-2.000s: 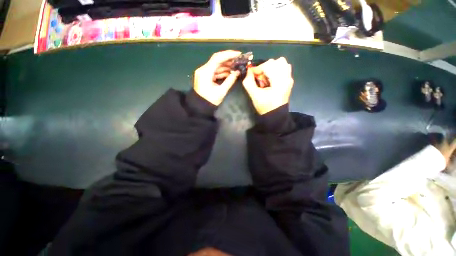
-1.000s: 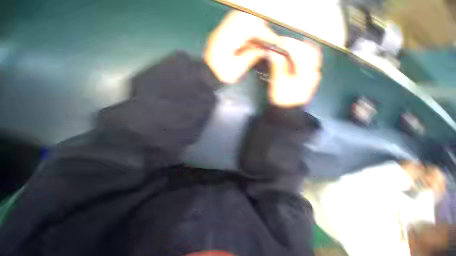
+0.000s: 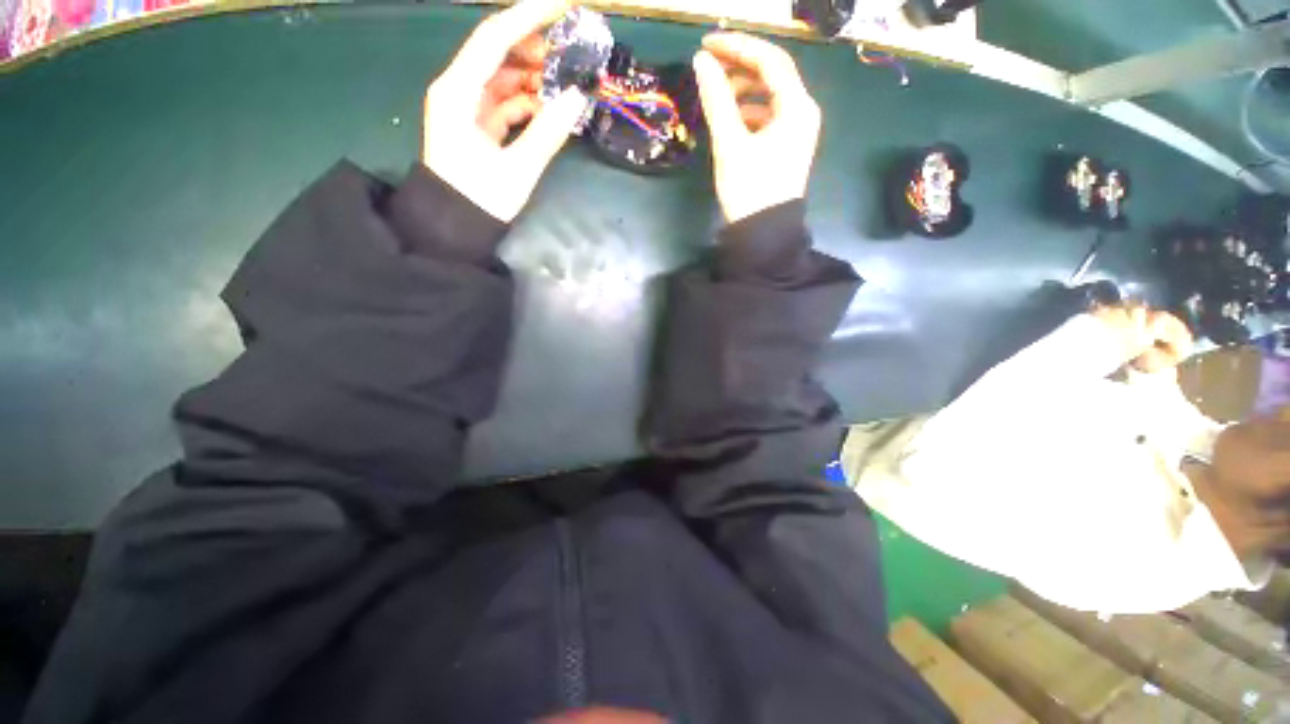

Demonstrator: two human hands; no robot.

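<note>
My left hand [image 3: 502, 106] holds a small, shiny, silvery-dark LED/lens circuit board [image 3: 577, 54] between thumb and fingers. A round black camera housing [image 3: 644, 142] is just right of it, its open side up. Red, orange and blue lead wires [image 3: 637, 106] run between the board and the housing's inside. My right hand [image 3: 757, 116] is at the housing's right side, fingers curled and thumb near its rim; whether it grips the housing is unclear.
A wired black module [image 3: 932, 191] sits on the green bench mat to the right. Another black unit with two metallic parts [image 3: 1095, 190] is farther right. A person in a white sleeve [image 3: 1075, 453] works at the right, near dark parts. Brown cartons [image 3: 1054, 658] are at lower right.
The view has shifted right. My hands have moved apart, showing the board, wires and open housing, which were mostly hidden between my fingers before.
</note>
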